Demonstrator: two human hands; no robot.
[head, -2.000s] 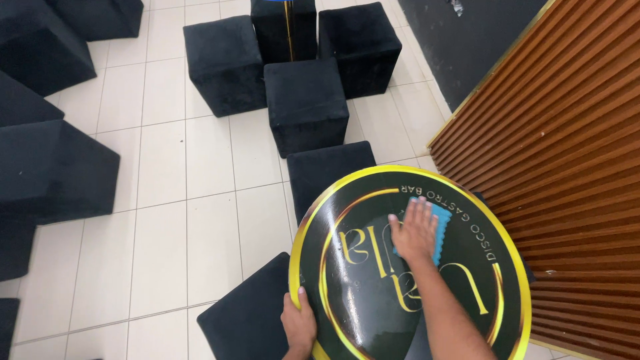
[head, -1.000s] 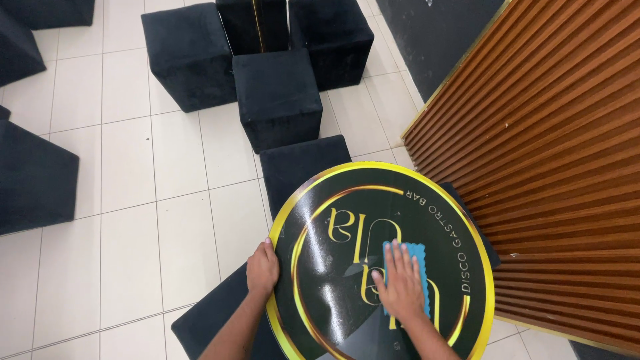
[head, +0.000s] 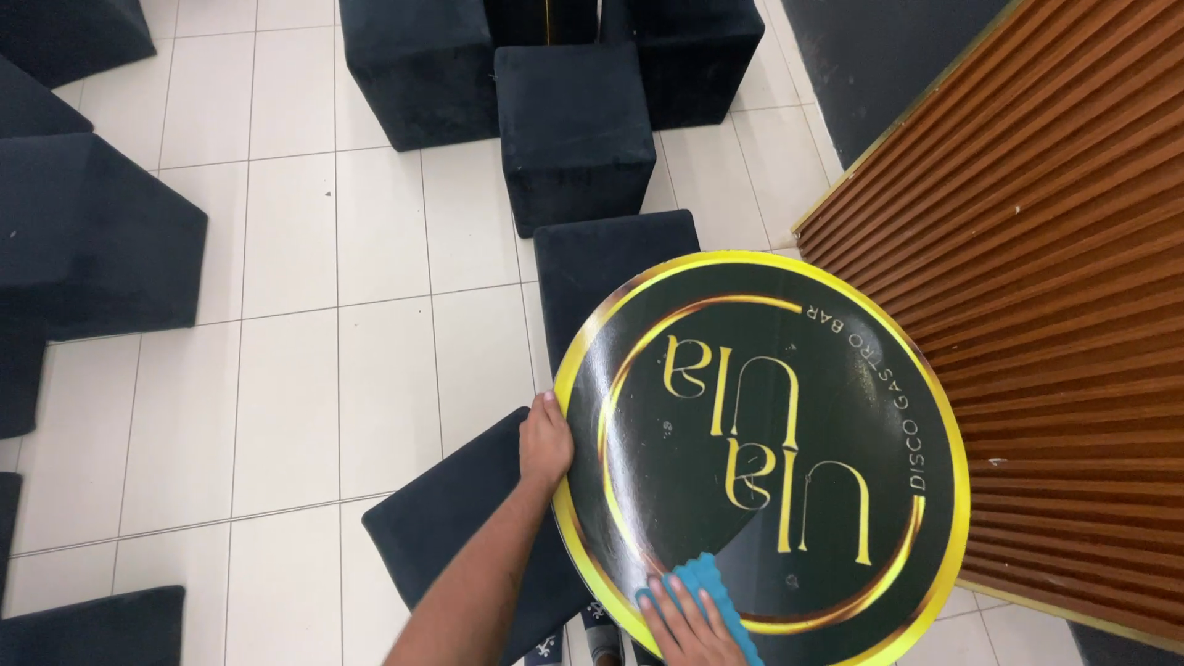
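Note:
A round tabletop (head: 684, 499), dark green with a yellow rim and gold lettering, fills the lower right of the head view. My left hand (head: 546, 444) grips its left edge. Under my right hand (head: 689, 624), a blue cloth with a scalloped edge (head: 708, 578) lies flat against the tabletop near its bottom rim; the palm presses on it with the fingers spread a little. Small marks and light reflections show on the glossy surface.
Dark upholstered cube stools (head: 573, 120) stand beyond the table, and more (head: 92, 222) at the left. Another stool (head: 472, 527) is beside my left forearm. A slatted wooden panel (head: 1036, 277) rises close on the right. Pale floor tiles (head: 287, 388) lie between.
My right hand has moved with the blue cloth from the right part of the tabletop to its bottom edge. My left hand stays on the left rim.

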